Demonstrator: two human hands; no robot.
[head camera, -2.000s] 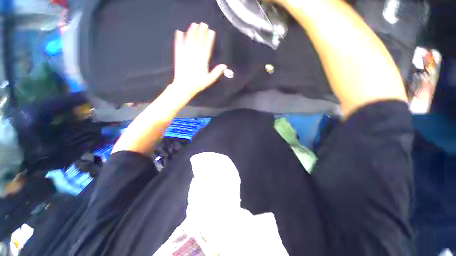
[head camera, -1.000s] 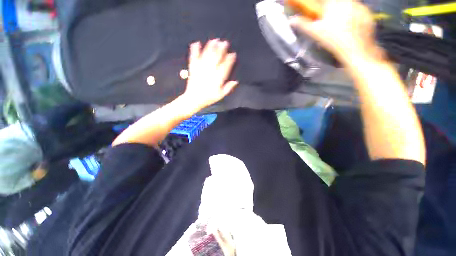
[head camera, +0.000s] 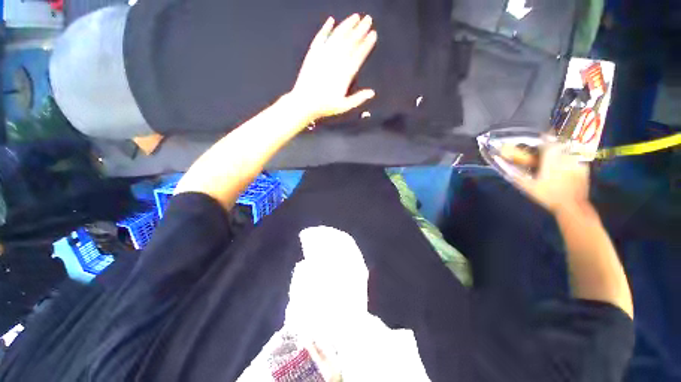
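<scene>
The black jacket (head camera: 216, 67) lies spread over the grey padded ironing table (head camera: 88, 71), with small pale buttons near its front edge. My left hand (head camera: 336, 71) lies palm down on the jacket, fingers apart, holding nothing. My right hand (head camera: 560, 179) is blurred and closed around the handle of the steam iron (head camera: 515, 153). The iron is at the right end of the table by its front edge, clear of the jacket, tip pointing left. Whether it rests on something cannot be told.
A red-and-white printed card (head camera: 586, 108) stands beyond the iron. A yellow hose (head camera: 642, 147) runs right. Blue crates (head camera: 257, 195) are under the table. A green cloth (head camera: 440, 242) hangs below it. A white cloth (head camera: 328, 283) is on my front. A pale mark (head camera: 520, 9) shows at the table's far right.
My right hand has moved the iron off the jacket to the right and nearer to me. My left hand stays flat on the jacket, a little further right and away. The view has shifted.
</scene>
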